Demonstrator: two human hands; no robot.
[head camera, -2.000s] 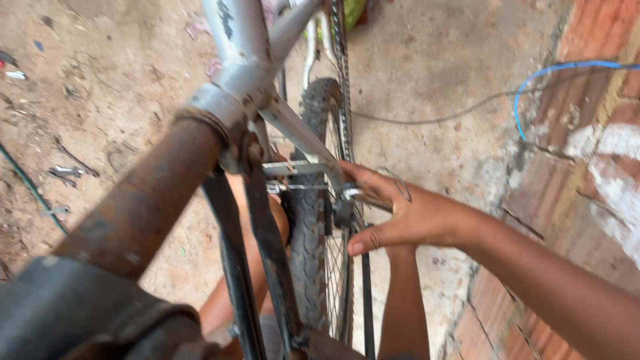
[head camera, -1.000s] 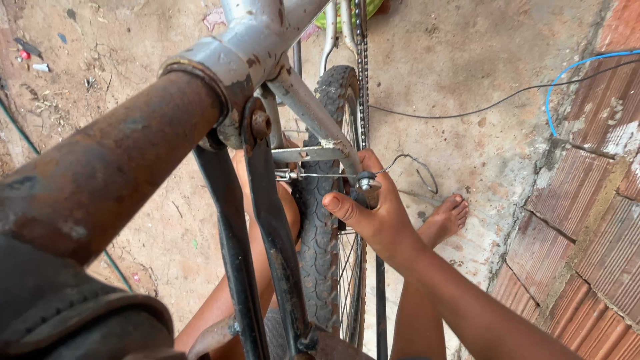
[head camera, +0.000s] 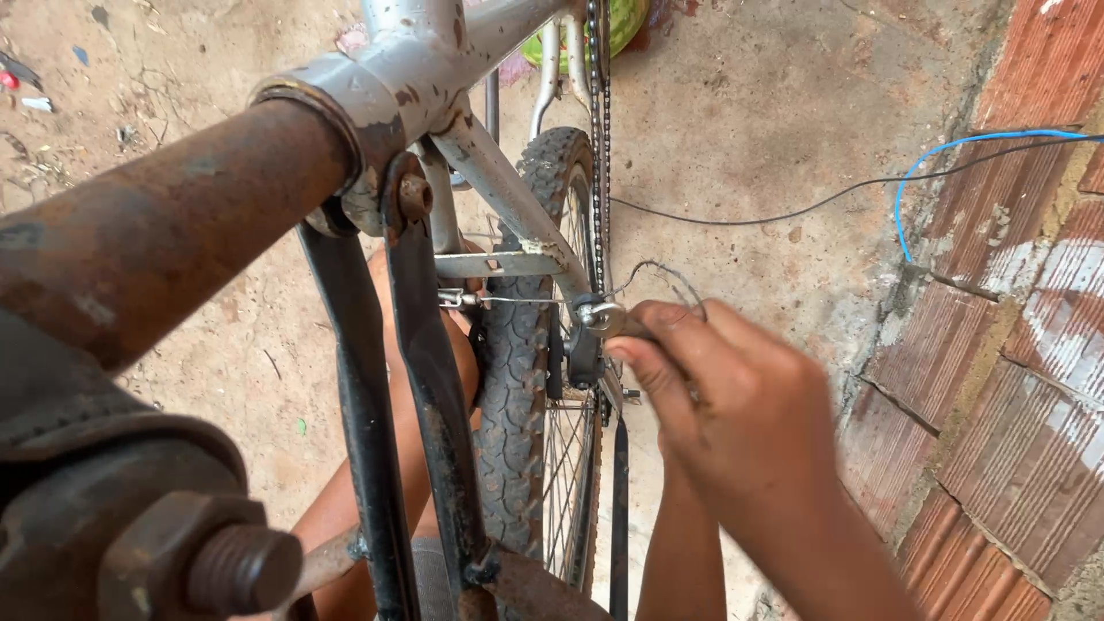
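Observation:
My right hand (head camera: 733, 388) holds a metal wrench (head camera: 608, 319), its jaw at the small bolt of a bicycle's rim brake arm (head camera: 586, 355). A thin brake cable (head camera: 526, 300) runs across above the knobby tire (head camera: 511, 414) to this bolt, and its loose end (head camera: 664, 267) curls beyond it, over my fingers. The silver frame stay (head camera: 509, 185) slants down to the brake. My left hand cannot be made out; skin shows behind the black metal stays (head camera: 440, 397), but whether any of it is a hand is unclear.
A rusty seat post (head camera: 181, 224) and the saddle's underside (head camera: 112, 483) fill the near left. The chain (head camera: 599, 155) runs beside the wheel. A blue cable (head camera: 910, 172) and a black cable (head camera: 768, 222) cross toward red hollow bricks (head camera: 975, 388). Part of a watermelon (head camera: 625, 30) lies on the ground.
My right hand was spread beside the brake, then closed in at its bolt. Now it is to the right of the bolt, with the wrench plainly showing in its fingers.

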